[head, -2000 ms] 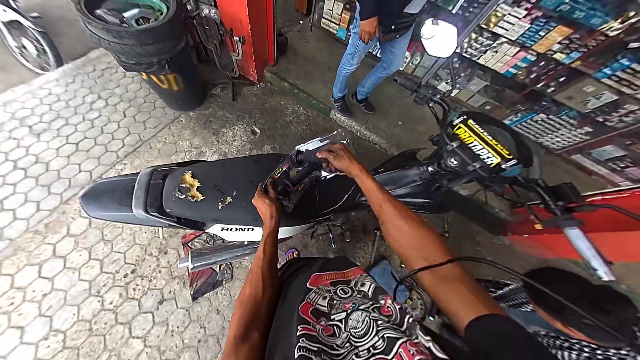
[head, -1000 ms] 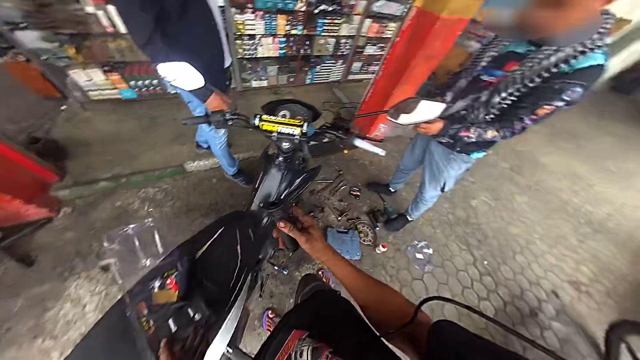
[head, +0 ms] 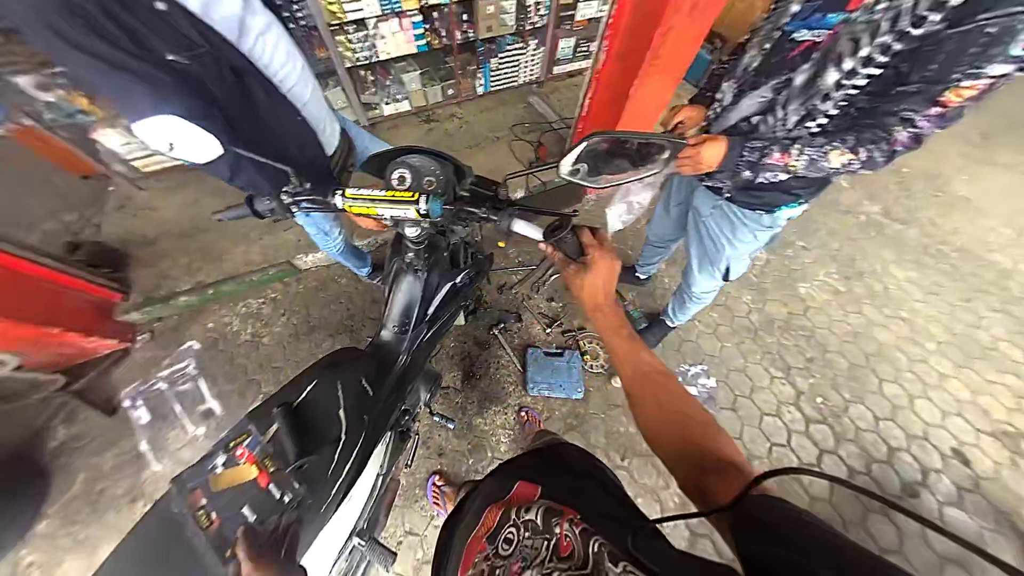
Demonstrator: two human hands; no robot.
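My right hand point(head: 590, 268) reaches to the motorcycle's right handlebar end and grips a black rubber handlebar grip point(head: 562, 237), beside the white sleeve point(head: 526, 230) on the bar. Low at the left, my left hand point(head: 268, 548) is blurred at the edge of an open tray of parts point(head: 200, 512) on the black seat point(head: 320, 384); whether it holds anything cannot be told. A yellow and black crossbar pad point(head: 384, 204) spans the handlebar in front of the round gauges point(head: 402, 178). A black grip point(head: 234, 212) is on the left bar end.
Two people stand ahead, one in a dark jacket point(head: 192, 104) at left, one in a patterned top point(head: 816, 120) beside the right mirror point(head: 620, 160). Hand tools point(head: 508, 344) and a blue case point(head: 554, 373) lie on the ground. A clear plastic stool point(head: 172, 404) stands left; a red post point(head: 640, 64) rises ahead.
My right hand has moved from beside the tank forward to the right bar end, where a black grip is now in it. The view has swung from the seat toward the handlebar.
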